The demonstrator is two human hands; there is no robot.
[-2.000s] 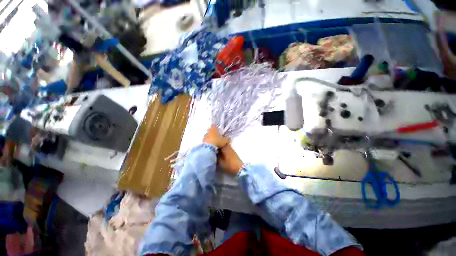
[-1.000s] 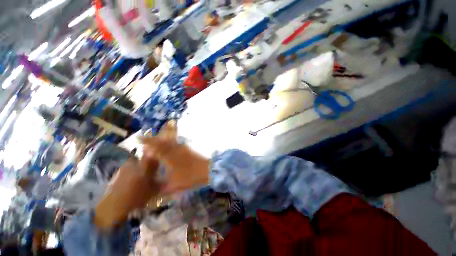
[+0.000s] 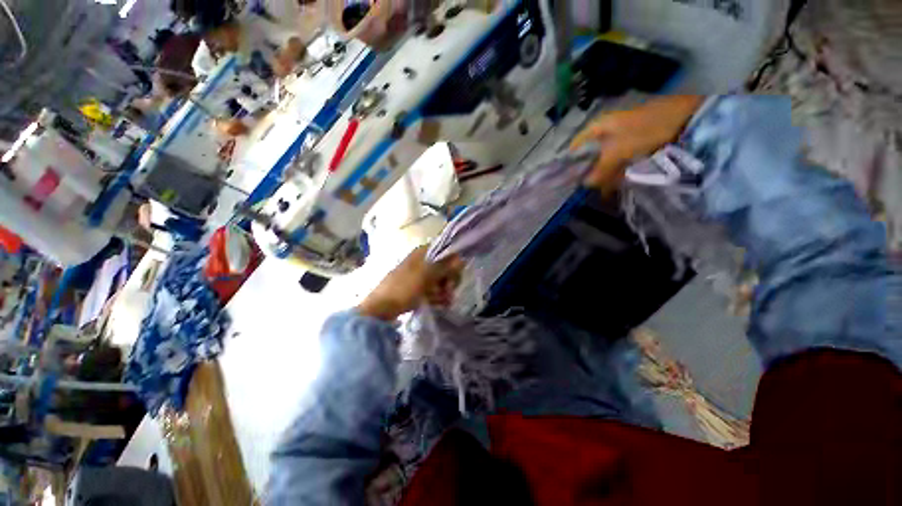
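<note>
A bunch of long thin pale lilac strips is stretched between my two hands, above my lap and the table's front edge. My left hand is closed around its lower left end, and loose strip ends hang below this hand. My right hand is closed around the upper right end, raised higher and farther to the right, with more strips hanging from it. The fingertips of both hands are partly hidden by the strips.
The white sewing machine stands ahead, with a red-handled tool on it. Blue floral cloth and shiny brown cardboard lie left. A bundle of pale strips is low right. People are partly visible far back.
The view has turned right. The lilac strips, on the table two seconds ago, are now held stretched between my hands. My right hand has moved up and right, apart from my left.
</note>
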